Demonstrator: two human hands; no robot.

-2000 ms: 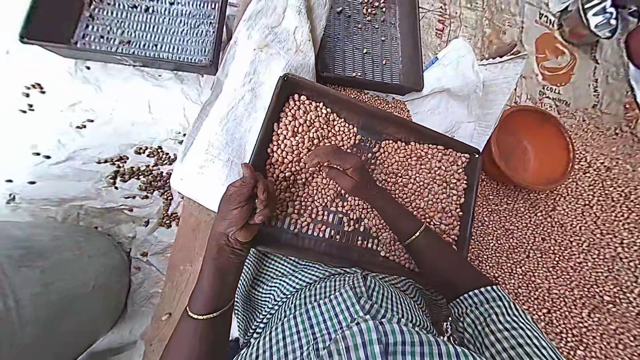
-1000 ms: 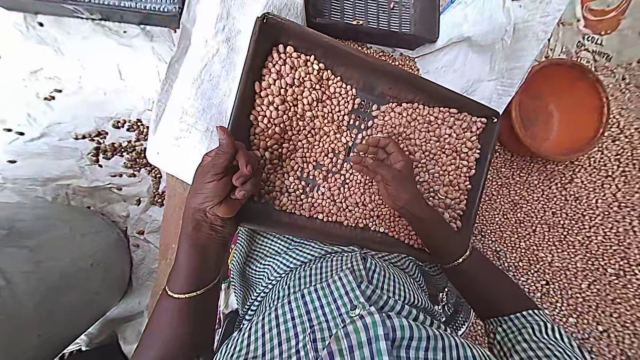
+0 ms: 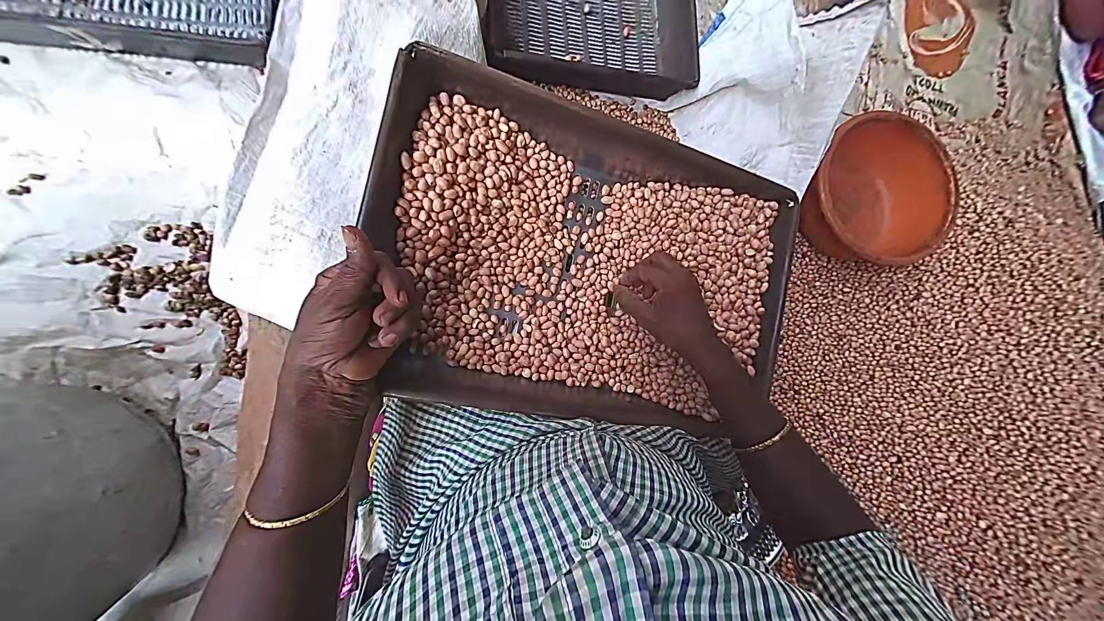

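A dark rectangular slotted tray (image 3: 595,138) lies tilted across my lap, holding a layer of shelled peanuts (image 3: 483,207). Its slotted bottom shows through a gap near the middle. At the tray's left wall is my left hand (image 3: 358,315), its fingers curled and thumb raised; whether it grips the wall or holds anything is hard to see. Over the peanuts in the right half, my right hand (image 3: 660,297) has its fingertips bent together, with a small dark bit at them that is too small to name.
An orange-brown bowl (image 3: 893,190) stands on a wide spread of peanuts (image 3: 940,388) at the right. Two more slotted trays (image 3: 595,43) (image 3: 138,26) are at the top. Dark scattered pieces (image 3: 181,276) lie on white sheeting at the left, above a grey rounded object (image 3: 82,500).
My right hand has moved from the tray's middle toward its right part, and its fingers have drawn together. My left hand stays at the left wall.
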